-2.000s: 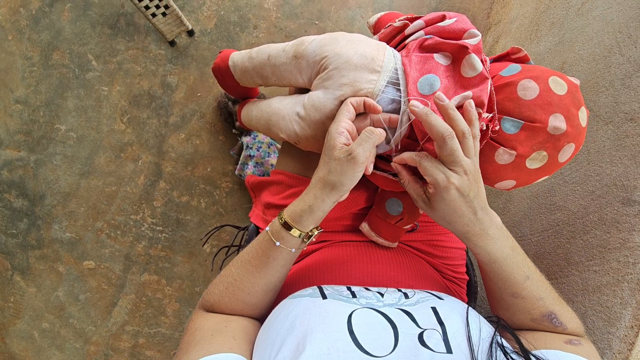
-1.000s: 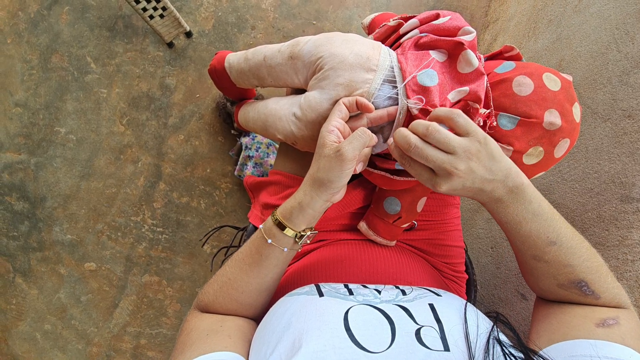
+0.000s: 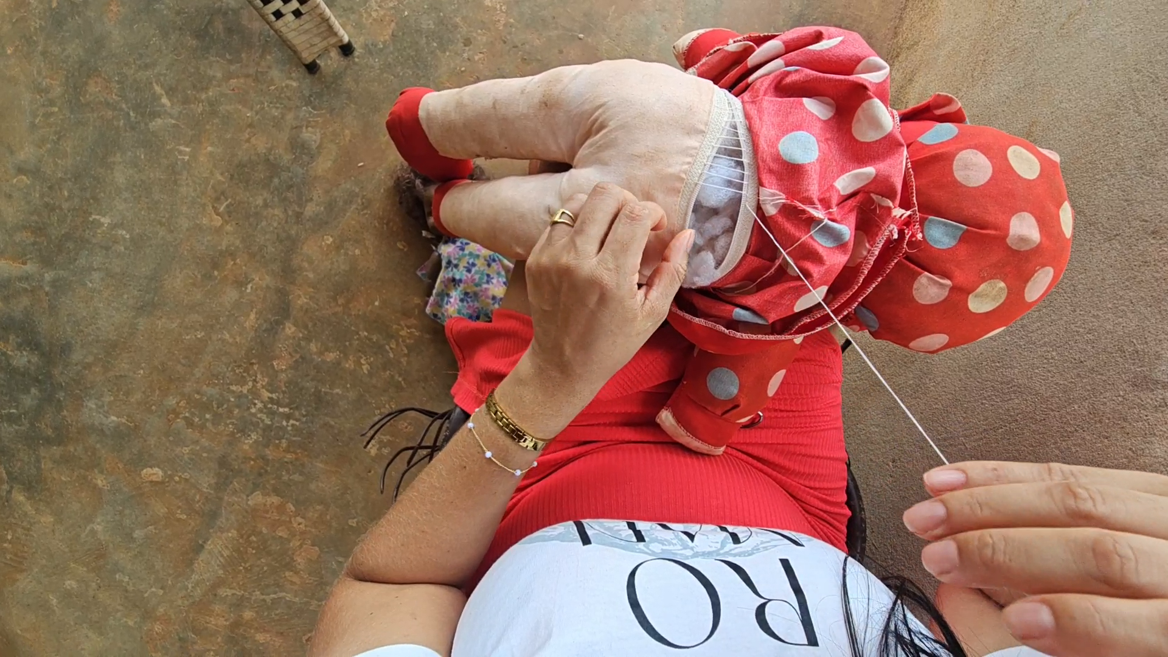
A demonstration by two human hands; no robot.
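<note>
A cloth doll in red polka-dot clothes lies across my lap, its legs to the left. An opening at its waist shows white stuffing, with several strands of thread crossing the upper part. My left hand pinches the fabric at the near-left edge of the opening. From the seam a taut white thread runs down to my right hand, held out at the lower right with its fingers together on the thread's end. Whether a needle is there is hidden.
A woven piece of furniture stands on the concrete floor at the upper left. A floral cloth hangs below the doll's legs. A brown surface lies at the right. Red ribbed fabric covers my lap.
My right hand has moved from the doll's waist out to the lower right, and the thread is now stretched taut. My left hand stays by the opening, a little farther left.
</note>
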